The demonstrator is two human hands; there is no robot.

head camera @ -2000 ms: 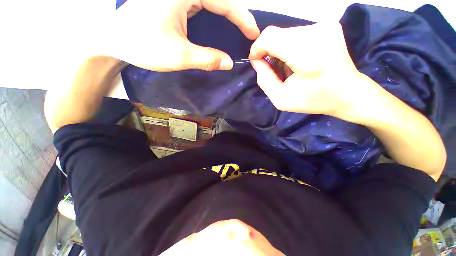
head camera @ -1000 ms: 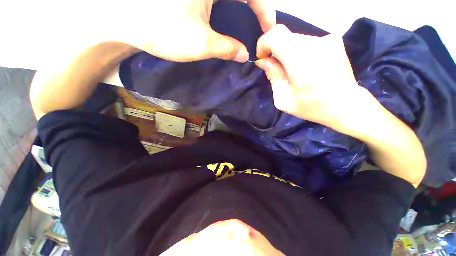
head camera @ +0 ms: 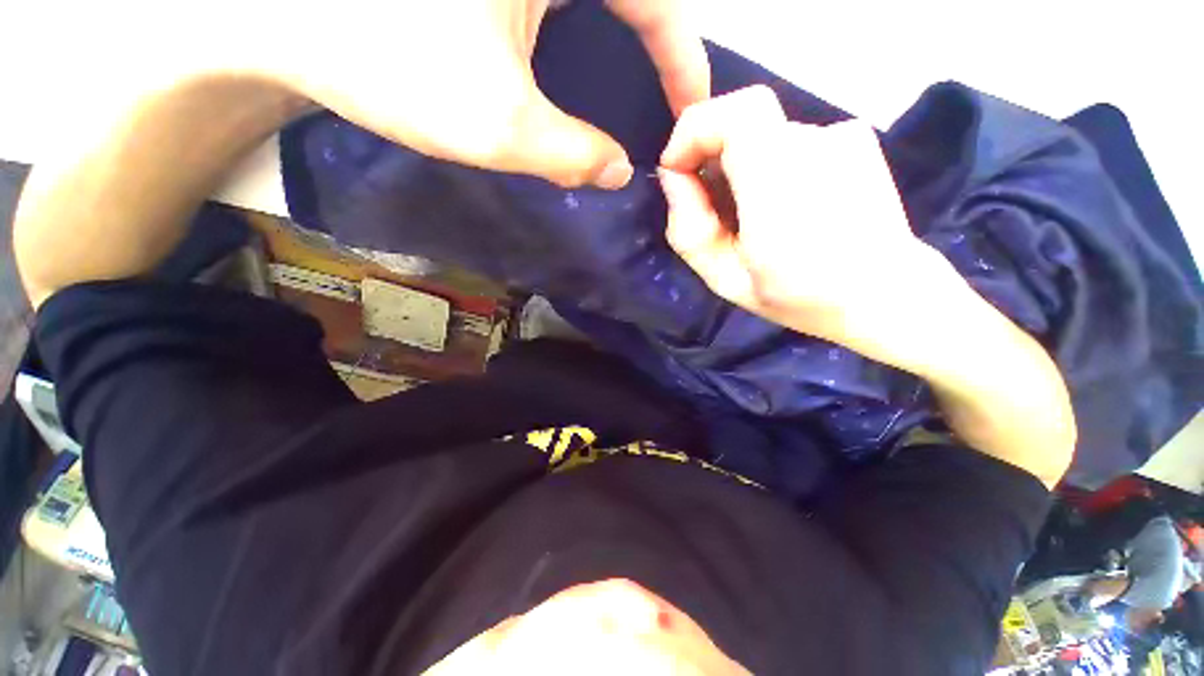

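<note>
The shiny navy lining (head camera: 462,198) with small pale motifs lies across the table edge and bunches up at right. The matte navy facing (head camera: 601,86) shows between my left thumb and fingers. My left hand (head camera: 541,119) grips the cloth edge, thumb on the near side, fingers beyond it. My right hand (head camera: 805,211) is just right of it, thumb and forefinger pinched together at the lining edge. A tiny pale glint at these fingertips looks like the needle (head camera: 652,173); most of it is hidden. The thread cannot be made out.
A white table (head camera: 845,33) lies under the garment. Below its near edge is an open drawer or shelf with brownish items and a pale block (head camera: 405,314). Cluttered supplies stand at lower left (head camera: 79,528) and lower right. A person's grey sleeve (head camera: 1154,565) shows at lower right.
The view has shifted, so the drawer sits further left and a person shows at lower right. My hands met closely at the edge one second ago; now a small gap separates their fingertips.
</note>
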